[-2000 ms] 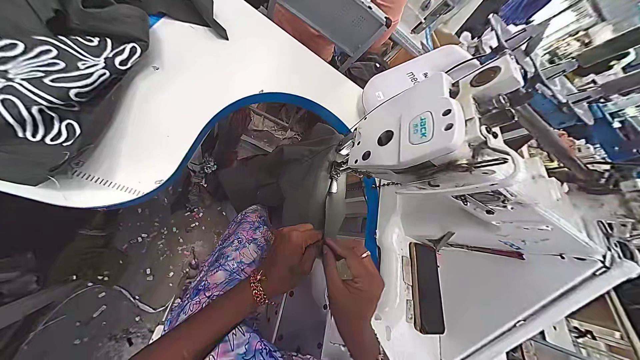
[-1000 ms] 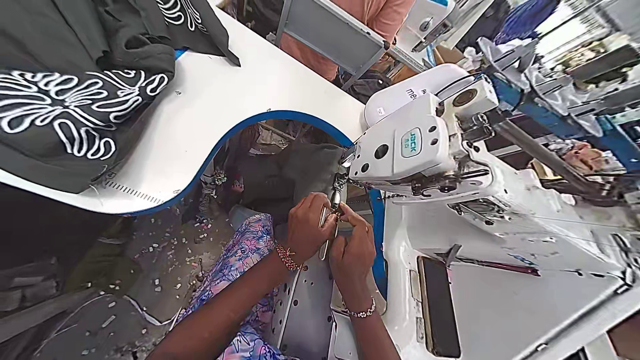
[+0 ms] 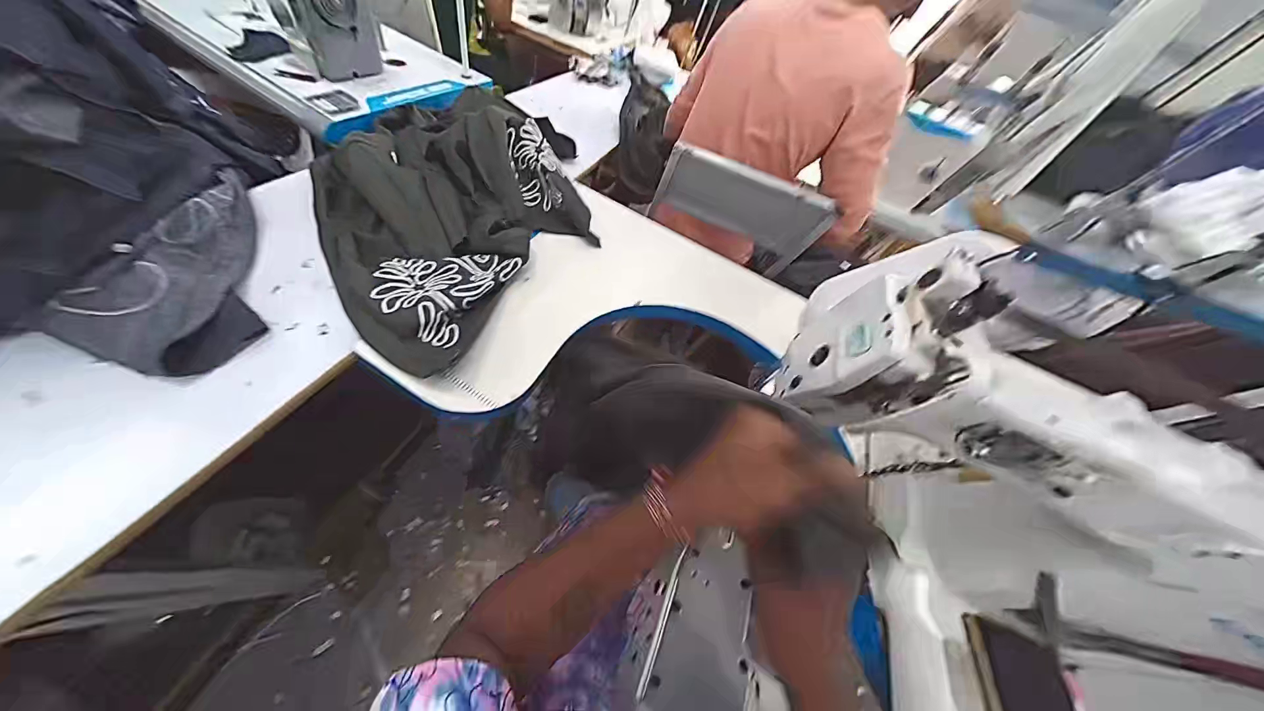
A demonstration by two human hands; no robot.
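Observation:
A dark cloth garment (image 3: 642,410) is bunched in the curved cutout of the white table, in front of the sewing machine head (image 3: 869,336). On this cloth lies my left hand (image 3: 750,469), blurred, with a beaded bracelet at the wrist; its fingers are not clear. My right hand (image 3: 815,523) is mostly covered by dark fabric beside it, and only the forearm below shows plainly. The needle area is hidden by the machine head and cloth. A dark garment with white looped embroidery (image 3: 425,237) lies on the white table (image 3: 612,257) at the left.
More dark garments (image 3: 118,197) are heaped on the table at far left. A person in a salmon shirt (image 3: 790,99) sits beyond the table by a grey panel (image 3: 741,197). A dark phone-like object (image 3: 1017,662) lies at the lower right. Scraps litter the floor.
My hands have moved from close together below the needle area onto raised, spread dark cloth. The long metal tool seen at my hands one second ago no longer shows there. The view has swung left.

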